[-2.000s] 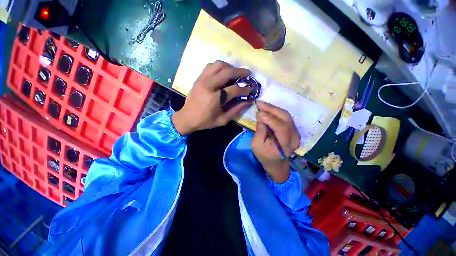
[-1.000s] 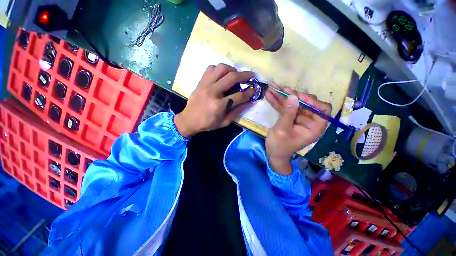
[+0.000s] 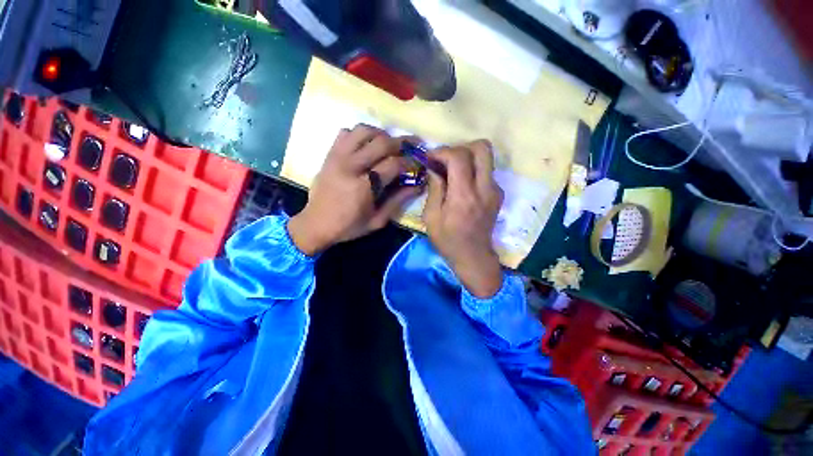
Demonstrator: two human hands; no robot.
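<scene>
A small round dark watch housing (image 3: 412, 175) with shiny inner parts is held above the pale work board. My left hand (image 3: 352, 191) grips it from the left side; a small dark patch shows on one finger. My right hand (image 3: 465, 200) is at the right side of the housing, its fingertips pressed on it. The fingers hide much of the housing. No tool shows in my right hand.
A dark barrel tool with a red part (image 3: 392, 76) hangs over the yellow board (image 3: 517, 116). Red trays (image 3: 169, 209) with round units stand at left. A tape roll (image 3: 621, 235) and a pale crumbly pile (image 3: 563, 273) lie right. A wire bundle (image 3: 234, 73) lies at upper left.
My right hand has put down the thin tool and closed in on the housing with its fingers. The whole view has shifted, so the bench items sit further left.
</scene>
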